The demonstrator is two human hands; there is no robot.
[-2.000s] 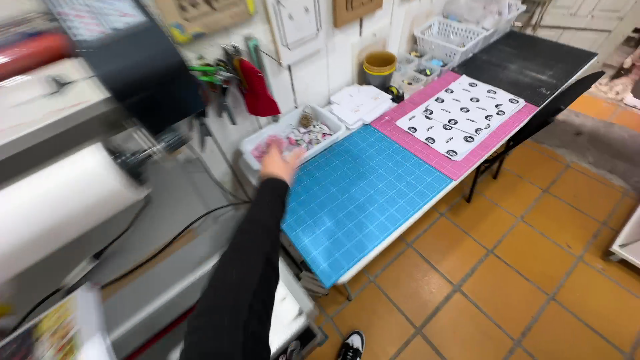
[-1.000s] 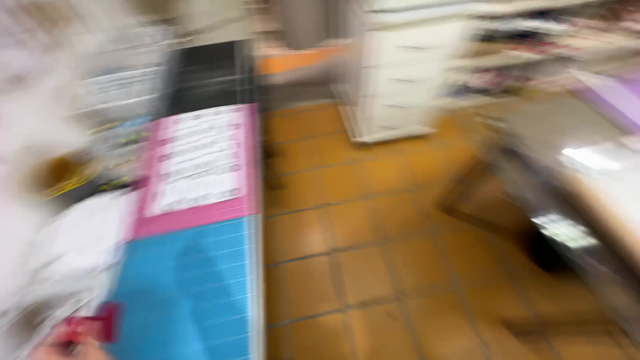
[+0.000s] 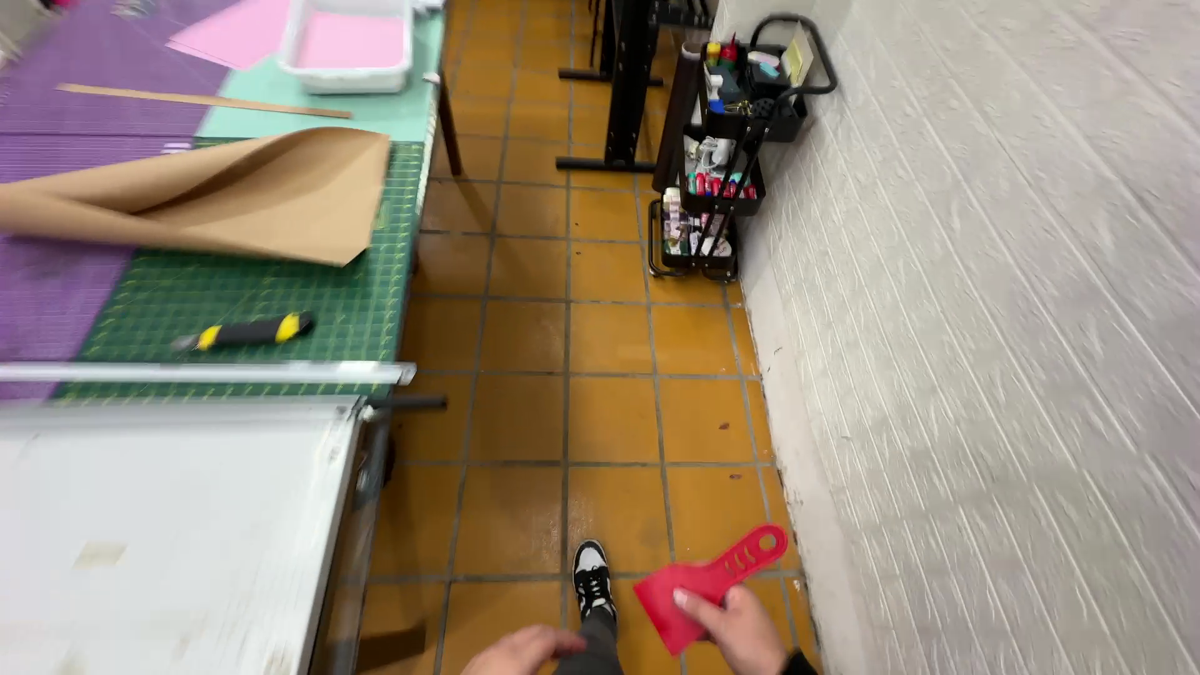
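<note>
My right hand, low in the view, holds a red plastic scraper by its blade, thumb on top. The scraper's handle, with a hole at its end, points up and to the right. To the left, at the bottom edge, my left hand is held above my leg with nothing seen in it; its fingers are loosely bent and partly cut off by the frame.
A utility knife and brown kraft paper lie on a green cutting mat at left, near a white tray. A metal-edged white board is nearer. A black cart stands by the right-hand wall.
The view has swung from the blue and pink mats to another table and a wall. One second ago a hand held something red low at left; now my right hand holds the red scraper.
</note>
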